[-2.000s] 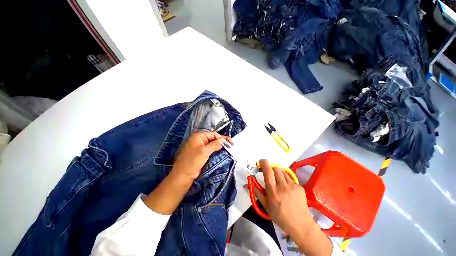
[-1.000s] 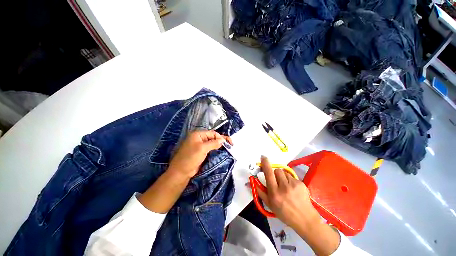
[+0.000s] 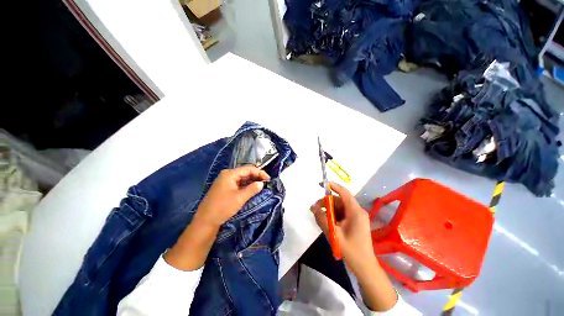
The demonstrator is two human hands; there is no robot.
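Dark blue jeans lie across the near left of the white table, with the pale pocket lining showing inside the opened waist. My left hand pinches the waistband edge; what exactly lies between the fingertips is too small to tell. My right hand holds the large scissors by their orange-red handle, with the silver blades pointing up and away from me, to the right of the jeans. The blades look closed and do not touch the jeans. The yellow thread snips lie on the table just beyond the scissors.
The white table has its right corner beyond the snips. A red plastic stool stands on the floor beside my right hand. Heaps of dark denim lie on the grey floor beyond. Beige cloth is at the far left.
My right hand has turned the scissors so that their blades point away from me; before, the handle rings faced up. My left hand stays at the waistband. The view has shifted slightly.
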